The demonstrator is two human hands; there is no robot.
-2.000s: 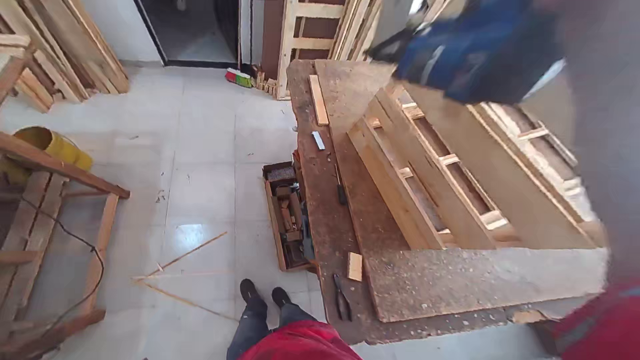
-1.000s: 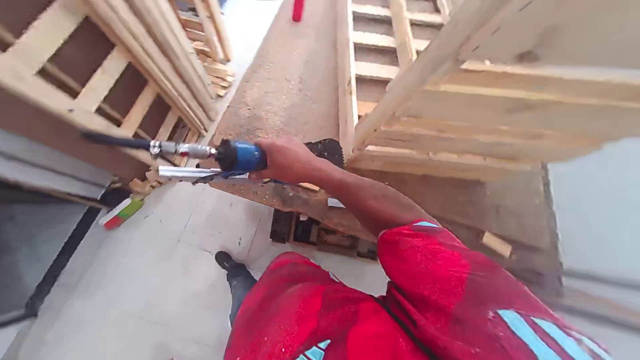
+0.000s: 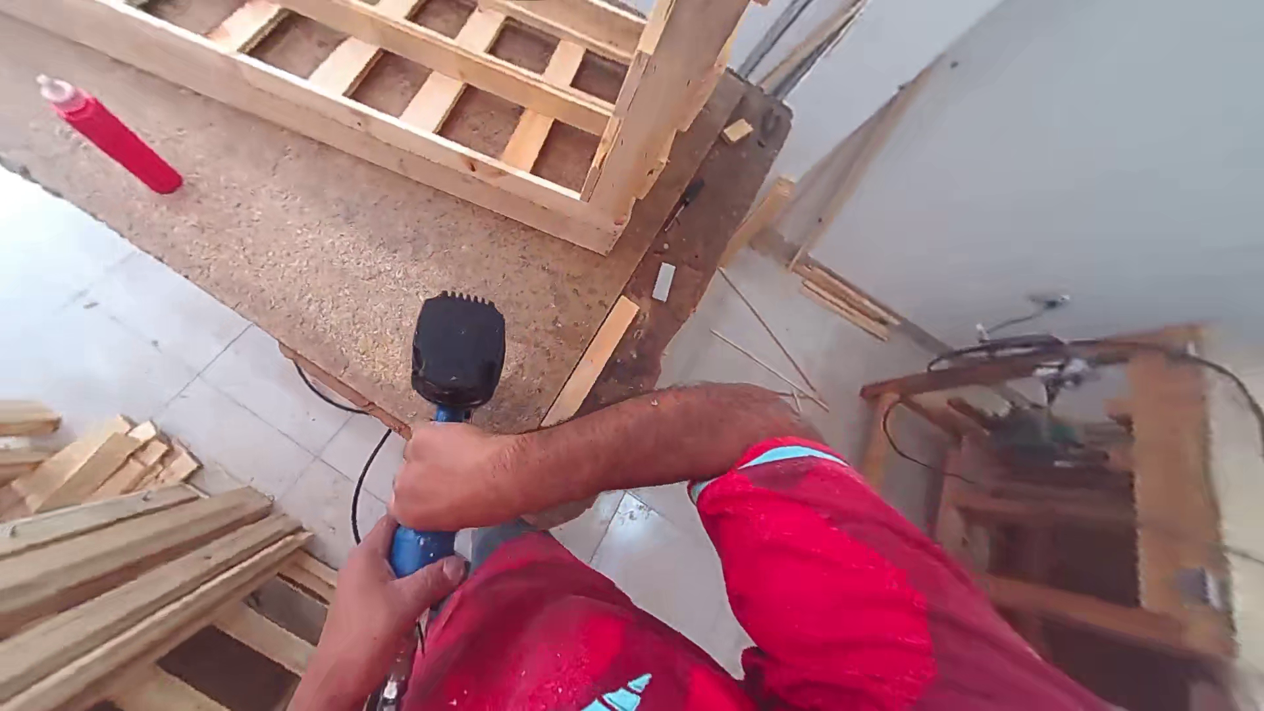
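Observation:
My right hand [image 3: 454, 476] is wrapped around the blue body of what looks like a pneumatic nail gun [image 3: 459, 351], just below its black head. Beneath it, my left hand [image 3: 390, 592] grips the lower blue part, thumb on the right side. The tool is upright in view over the near edge of the particle-board workbench [image 3: 296, 257]. Beyond it, a slatted wooden frame [image 3: 395, 128] lies on the bench, with a tall wooden side at its right end. A red squeeze bottle [image 3: 114, 136] lies at the upper left. The tool's nose is not distinguishable.
A wood strip [image 3: 592, 360], a small white piece [image 3: 664, 281] and a dark slim tool [image 3: 684, 202] lie along the bench's right part. Stacked planks [image 3: 128, 583] fill the lower left. At right stands a wooden stand [image 3: 1165, 494] with a cable; thin sticks lie on the floor.
The view has turned strongly. A second ago one hand held the tool out sideways; now both hands are on it, close to my body.

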